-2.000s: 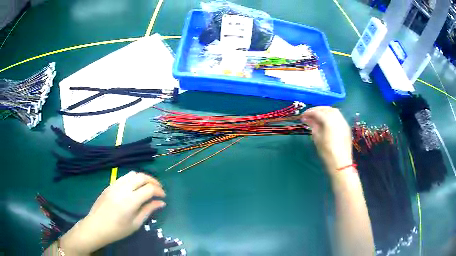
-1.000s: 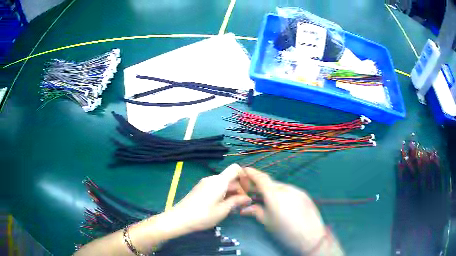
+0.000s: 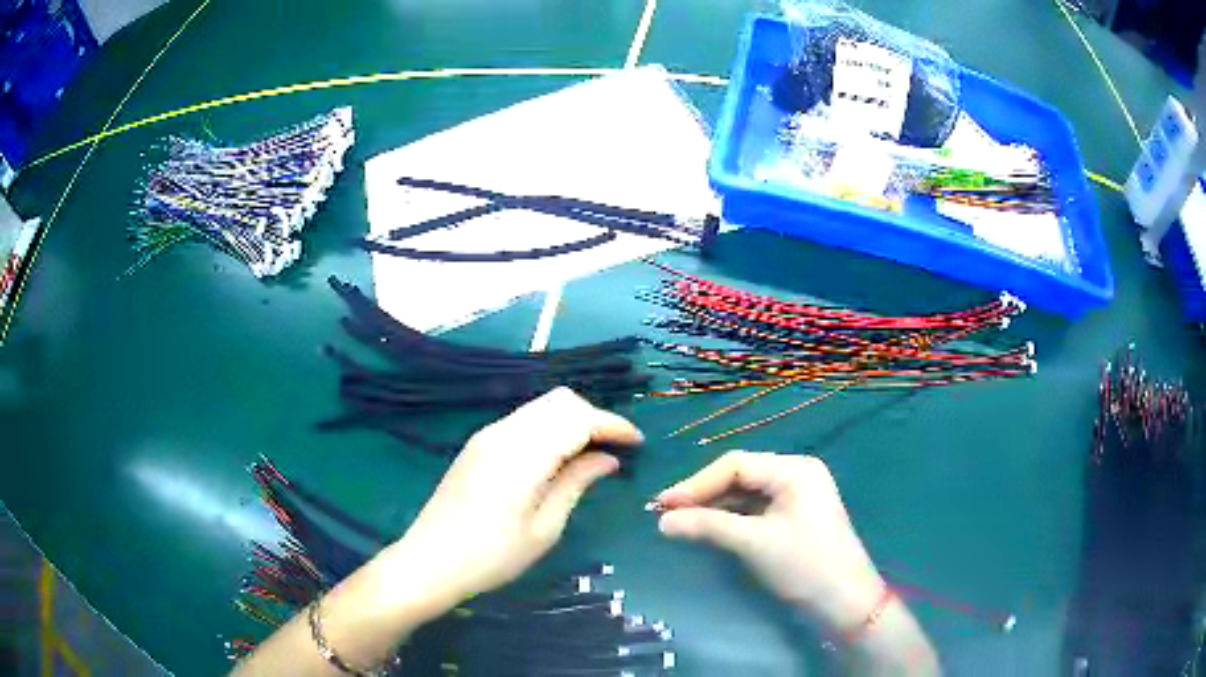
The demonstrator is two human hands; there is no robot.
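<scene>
My left hand [image 3: 522, 476] is at the near edge of the black sleeving pile [image 3: 437, 377], thumb and forefinger closed on what looks like a dark sleeve end; the rest of it is hidden. My right hand [image 3: 774, 522] is just right of it, the two apart. It pinches a connector lead near its tips [image 3: 657, 505]. The lead passes under the hand and its red strand [image 3: 946, 603] ends in a white plug [image 3: 1009, 622] at the lower right. Loose red, black and orange leads [image 3: 833, 331] lie fanned out behind my right hand, plugs to the right.
Sleeved leads [image 3: 529, 635] lie below my left hand and at far right [image 3: 1144, 529]. A white sheet [image 3: 463, 165] bears a few black tubes. The blue tray [image 3: 913, 251] holds a labelled bag and wires. Multi-colour leads [image 3: 245, 192] lie at left, a white power strip [image 3: 1164, 165] at right.
The view has shifted, so things on the table sit further right than two seconds ago. My right hand came from the loose leads with one lead. My hands met, then moved slightly apart.
</scene>
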